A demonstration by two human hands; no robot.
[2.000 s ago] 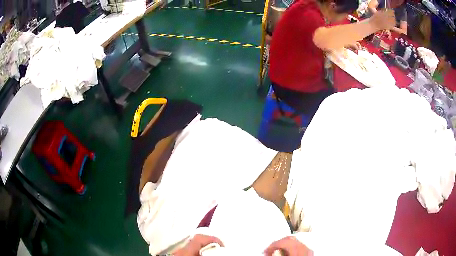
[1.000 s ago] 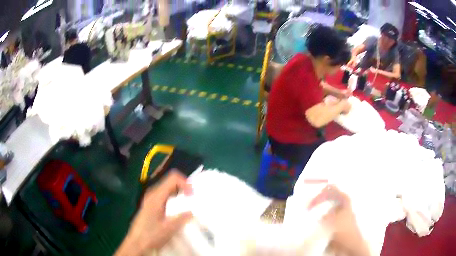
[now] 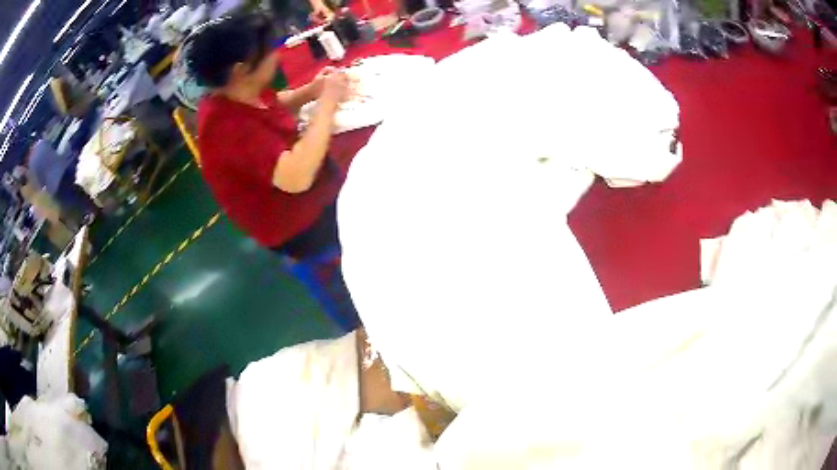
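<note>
A large heap of white garments (image 3: 477, 193) lies on the red table in front of me, so overexposed that its folds hardly show. More white cloth (image 3: 762, 321) spreads over the lower right, with a ruffled edge at the far right. White cloth (image 3: 298, 404) also hangs over the cardboard box (image 3: 381, 386) at the bottom. Neither my left hand nor my right hand can be seen in the picture.
A seated person in red (image 3: 262, 165) works on white cloth at the left. The red table (image 3: 734, 119) bears shiny plastic bags (image 3: 661, 32) and a ring-shaped roll (image 3: 427, 16) along its far side. A yellow handle (image 3: 158, 436) stands at the lower left above green floor.
The view has swung right and tilted. Both hands, earlier raised with white cloth, are out of the picture. The heap now fills the centre, and more red table and white cloth show at the right.
</note>
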